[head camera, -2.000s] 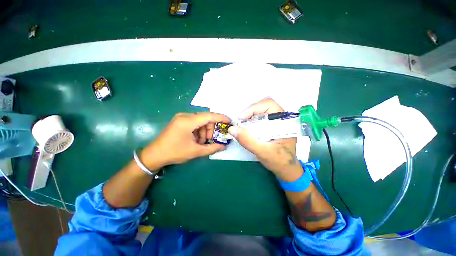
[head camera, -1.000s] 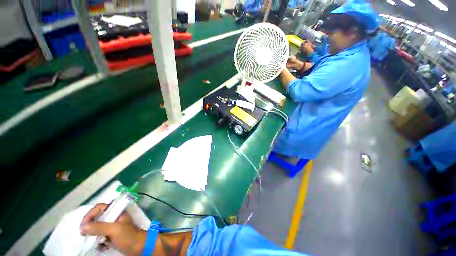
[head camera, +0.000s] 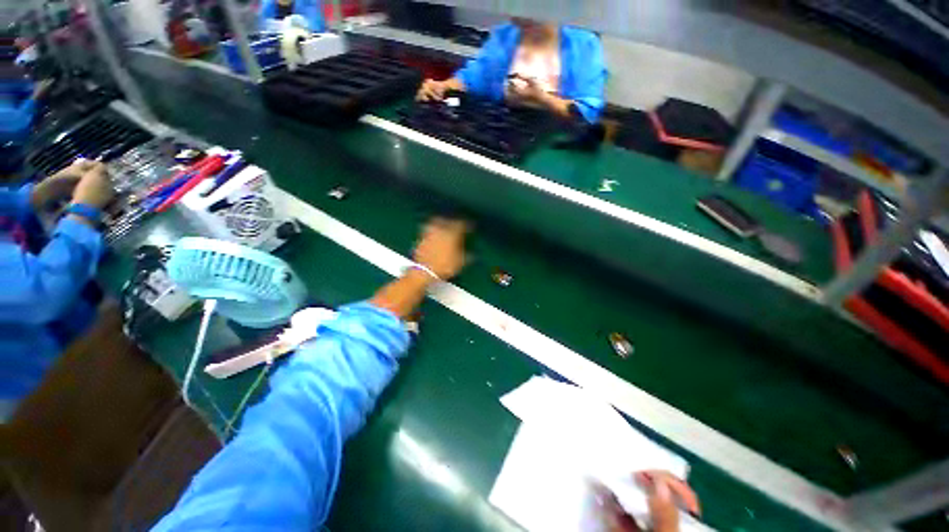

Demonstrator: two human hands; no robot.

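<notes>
My left hand (head camera: 442, 247) is blurred and reaches over the rail onto the green conveyor belt; whether it holds anything cannot be told. A small dark and gold module (head camera: 502, 277) lies on the belt just right of it. Another module (head camera: 621, 344) lies farther right, and one more (head camera: 846, 455) near the right edge. My right hand (head camera: 661, 499) is cut off by the bottom edge, fingers curled over the white paper sheets (head camera: 552, 442). Something blurred and pale is at its fingers; the syringe cannot be made out.
The white rail (head camera: 531, 341) runs diagonally between bench and belt. A light-blue fan (head camera: 237, 281), white handheld fan (head camera: 309, 326) and white metal box (head camera: 248, 213) stand left. Black trays (head camera: 338, 85) lie across the belt. One person works opposite, another at far left. A post stands lower right.
The view has swung from the right side to the left and far side. My left hand now shows, stretched over the belt. My right hand now sits at the bottom right edge, over the paper.
</notes>
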